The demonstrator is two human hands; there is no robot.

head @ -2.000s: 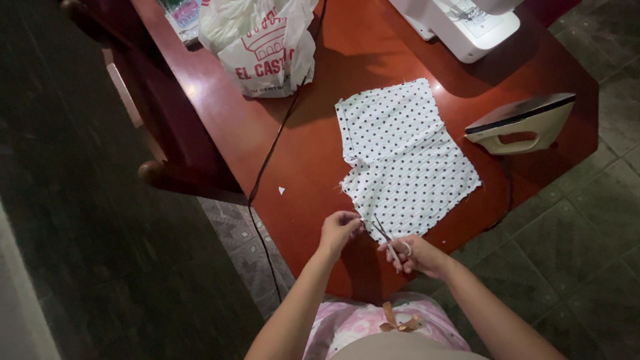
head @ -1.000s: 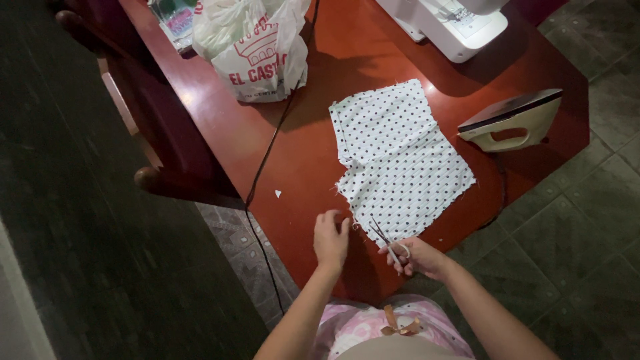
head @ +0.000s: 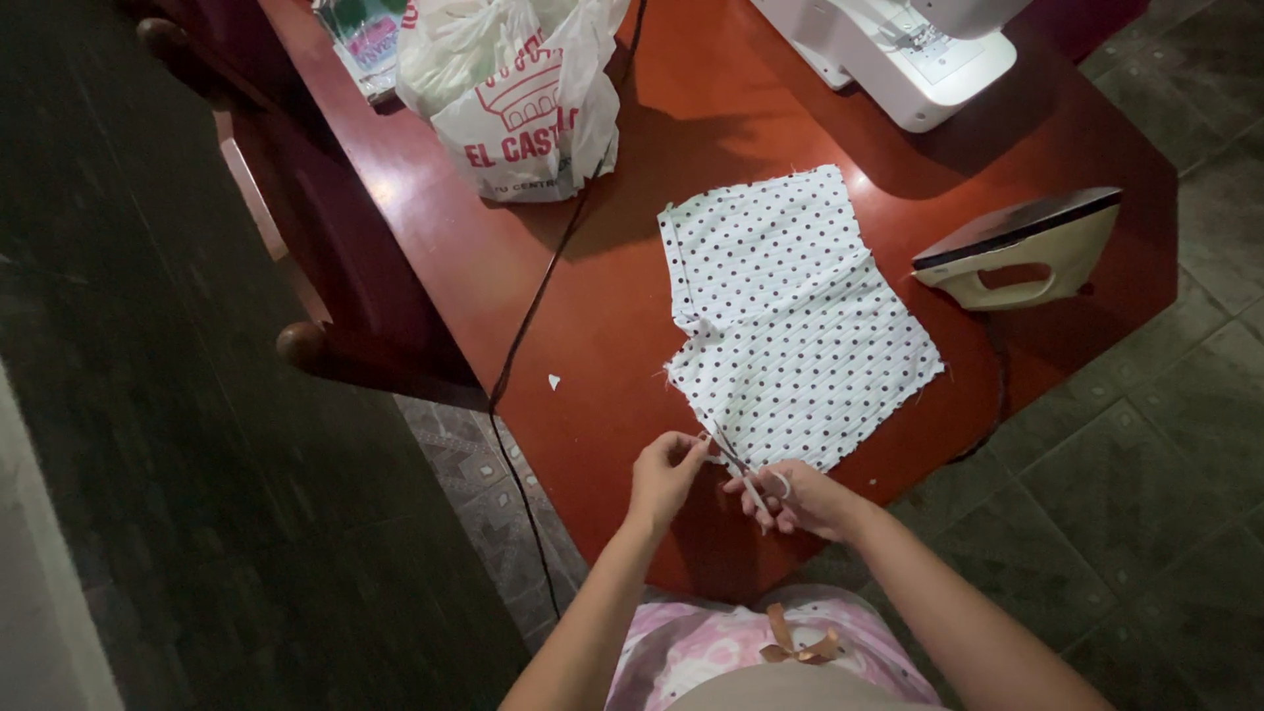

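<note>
A white fabric piece with dark polka dots (head: 790,326) lies on the reddish wooden table (head: 612,286), its edges frayed and a fold near its left side. At its lower left edge, my left hand (head: 668,476) pinches a small bit of the edge or thread between thumb and fingertips; which of these is too small to tell. My right hand (head: 798,499) holds a pair of scissors (head: 752,486) by the handles, with the blades pointing up and left over that same edge, close to my left fingertips.
A clothes iron (head: 1022,252) rests right of the fabric, its cord running down the table edge. Behind are a white sewing machine (head: 913,59) and a printed plastic bag (head: 523,109). A dark cable (head: 533,306) crosses the left side near a white scrap (head: 554,382). A wooden chair (head: 326,346) stands left.
One second ago my left hand was off the fabric edge with fingers apart; now it is back at the edge beside the scissor tips. The scissors stay in my right hand.
</note>
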